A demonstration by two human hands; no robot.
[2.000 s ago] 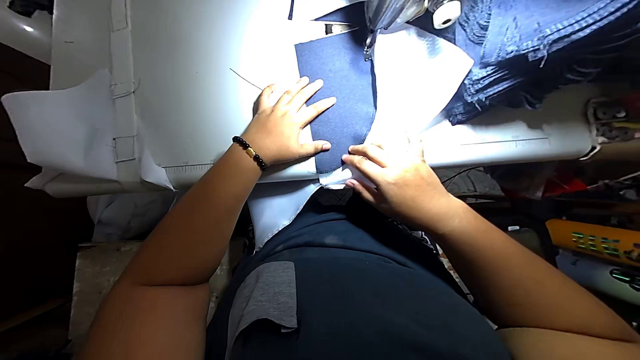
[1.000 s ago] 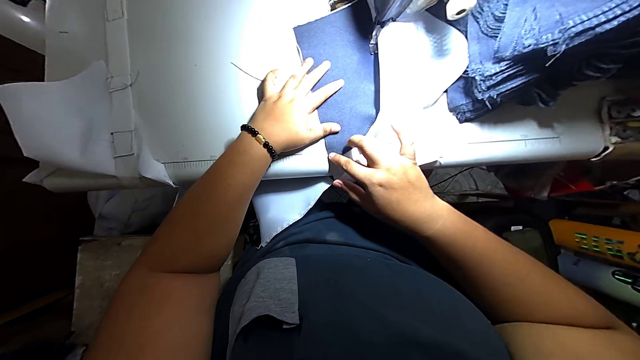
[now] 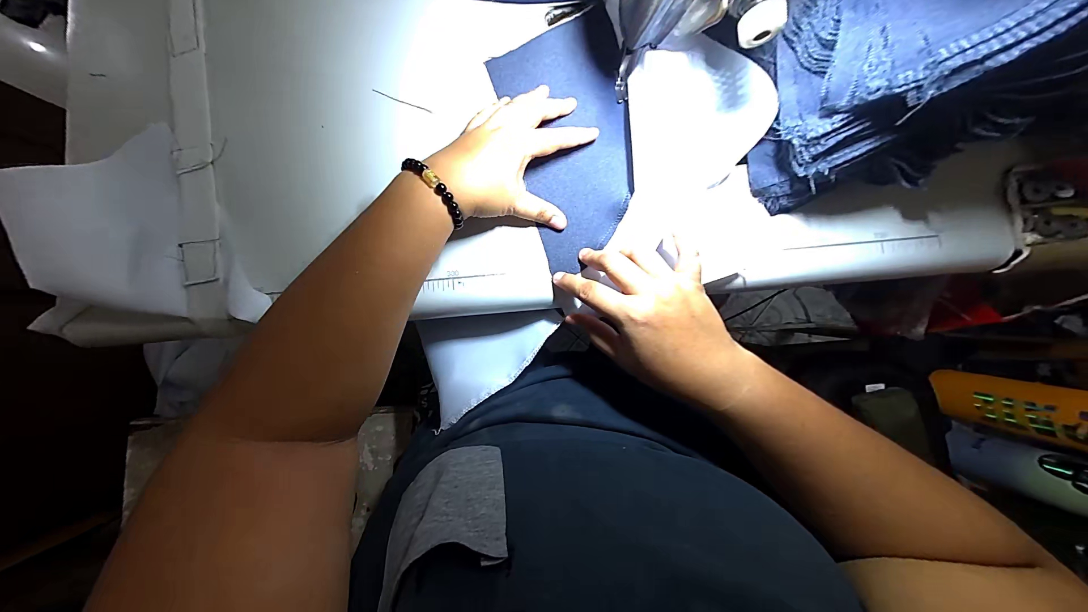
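Observation:
A dark blue fabric piece [image 3: 586, 161] lies on the sewing table, its right edge running to the presser foot [image 3: 622, 85] of a sewing machine [image 3: 663, 21]. White fabric [image 3: 701, 119] is joined along that edge, and a white part [image 3: 489, 353] hangs over the table's front edge. My left hand [image 3: 510, 161], with a beaded bracelet at the wrist, rests flat on the blue piece, fingers spread. At the front edge my right hand [image 3: 650, 306] has its thumb and fingers on the lower end of the blue and white layers, pinching the white fabric.
Stacked dark blue fabric pieces [image 3: 858, 102] with frayed edges lie right of the machine. White cloth [image 3: 102, 221] drapes over the table's left end. A loose thread [image 3: 401, 100] lies left of my hand. An orange plastic item [image 3: 1011, 408] is below the table at right.
The blue and white fabric has shifted under the presser foot, and less of the white piece shows to its right. My right hand has moved a little lower since the earliest frame.

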